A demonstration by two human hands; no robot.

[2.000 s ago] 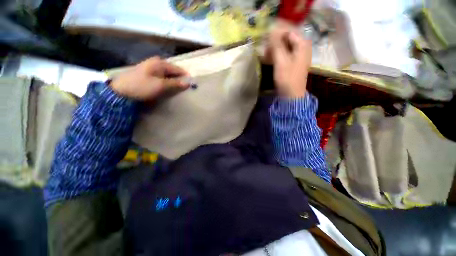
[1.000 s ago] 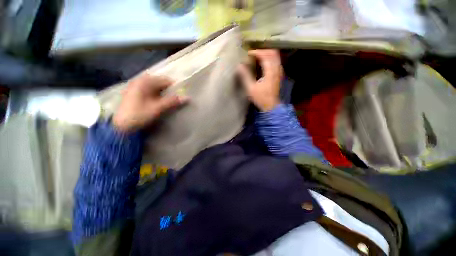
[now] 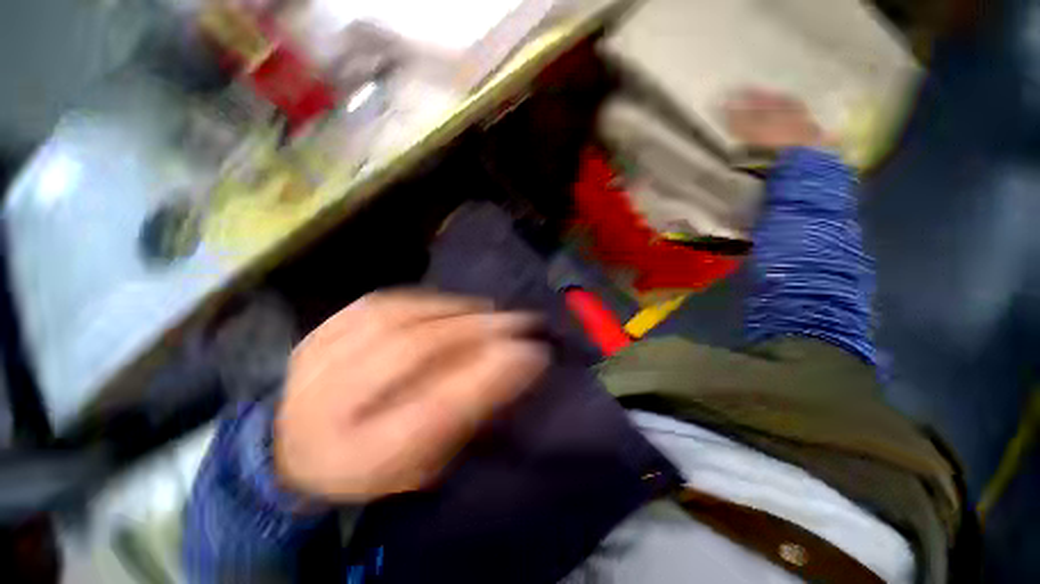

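The frame is blurred by motion. Beige bag pieces (image 3: 696,51) with yellow edges lie at the upper right, over a red bin. My right hand (image 3: 778,121) is on them, small and blurred; whether its fingers grip a piece is not clear. My left hand (image 3: 416,394) is large and near the camera above my dark apron, fingers loosely bent, with nothing seen in it. No bag piece shows between my hands or on my lap.
The white-topped table (image 3: 86,257) runs diagonally at the upper left, its edge between me and it. On it are a red holder (image 3: 287,82), a yellow base (image 3: 268,188) and a small dark round dish (image 3: 169,233). The red bin (image 3: 616,222) stands below the bag pieces.
The view has swung to the right. My right hand has moved from the table edge out to the bin. My left hand has come off the bag piece, which has left my lap.
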